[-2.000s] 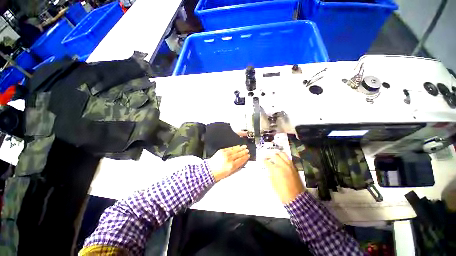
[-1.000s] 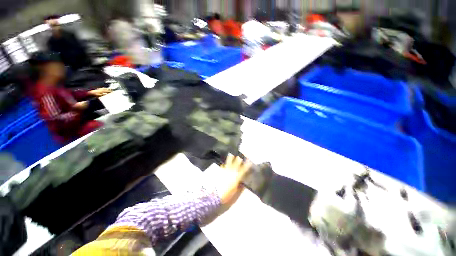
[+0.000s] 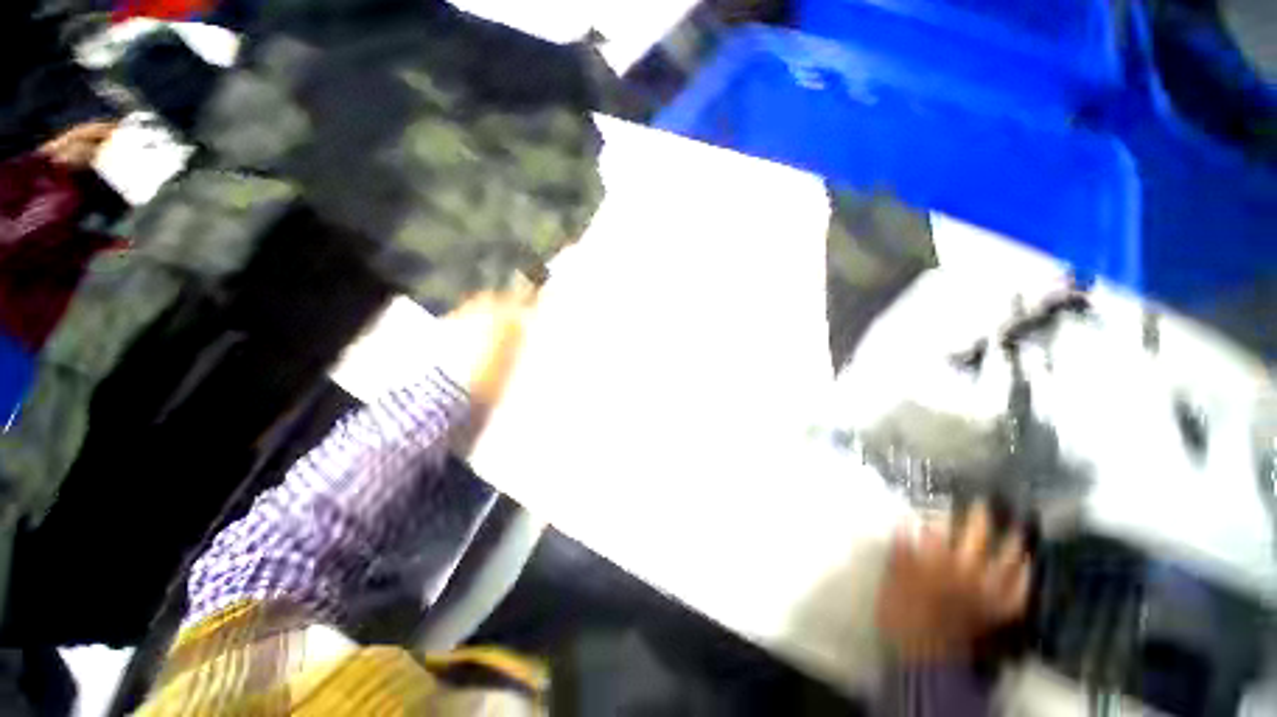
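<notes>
The picture is blurred. My left hand (image 3: 493, 336) is at the near edge of the camouflage and black cloth heap (image 3: 490, 182) on the left; whether it grips the cloth is unclear. My right hand (image 3: 959, 581) is at the lower right, below the needle area of the white sewing machine (image 3: 1162, 420), fingers blurred; I cannot tell if it holds anything. A camouflage and dark piece (image 3: 871, 252) lies behind the needle area, at the table's back edge. Dark strips (image 3: 1092, 602) show right of my right hand.
A blue crate (image 3: 910, 126) stands behind the white table (image 3: 700, 336). A person's maroon sleeve (image 3: 42, 231) and hand are at the far left. A yellow cloth or sleeve (image 3: 322, 672) is at the bottom, near my left arm.
The view has swung left, then partly back and down. My left hand has moved from the piece by the machine to the heap. That piece now lies farther back. My right hand has come back into view.
</notes>
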